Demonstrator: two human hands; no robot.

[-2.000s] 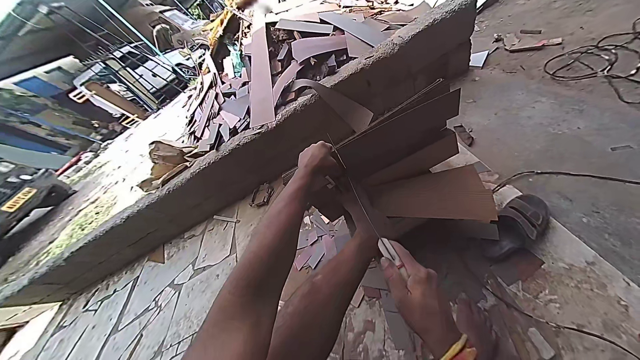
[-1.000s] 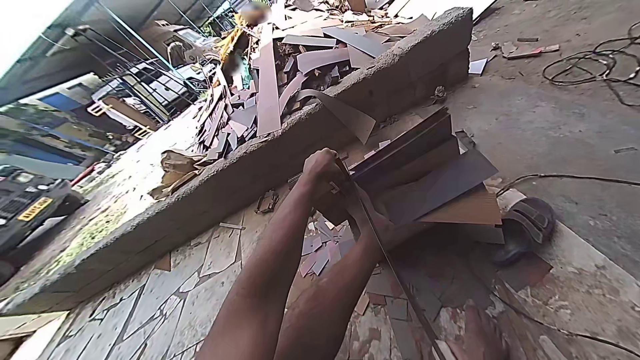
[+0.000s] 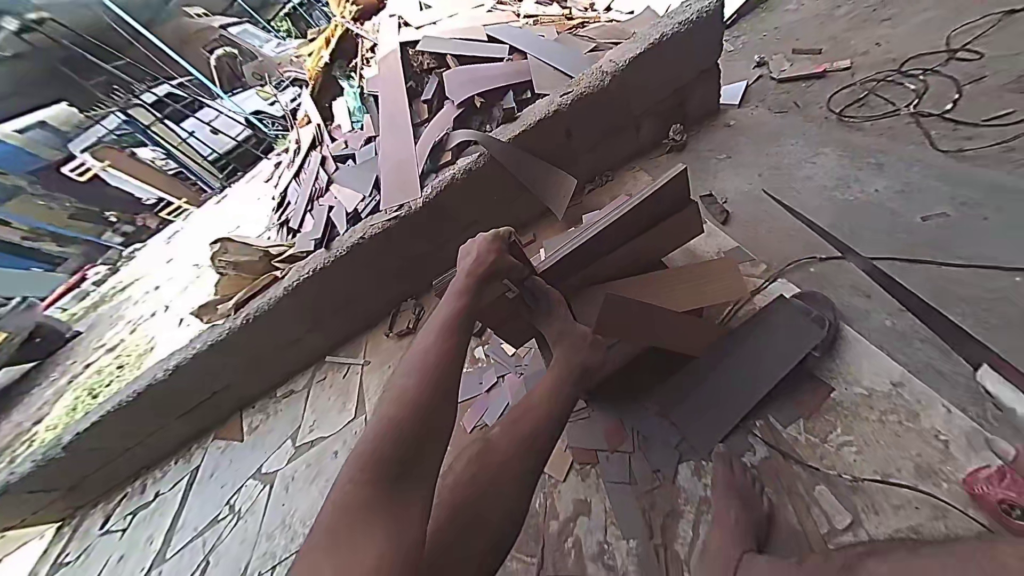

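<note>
My left hand (image 3: 492, 260) grips the upper edge of a fanned stack of thin brown and grey sheets (image 3: 632, 224), which look like laminate. Just below it, what looks like my bare foot (image 3: 560, 328) presses against the same stack. A long tapering metal blade (image 3: 888, 284) with a pale wrapped handle (image 3: 1000, 388) points up and left at the right, apart from the stack. My right hand (image 3: 1005, 452) shows only partly at the right edge, by that handle. A loose dark grey sheet (image 3: 744, 372) leans at the stack's lower right.
A low concrete wall (image 3: 360, 248) runs diagonally behind the stack, with a heap of offcuts (image 3: 396, 128) beyond it. Small chips (image 3: 500, 380) litter the floor. Another bare foot (image 3: 732, 504) is at lower right, near a cable (image 3: 864, 480). A coiled cable (image 3: 896, 88) lies farther back.
The blade has moved right, away from the stack, where it lay across the sheets. The grey sheet has shifted down and right. My left hand stays on the stack.
</note>
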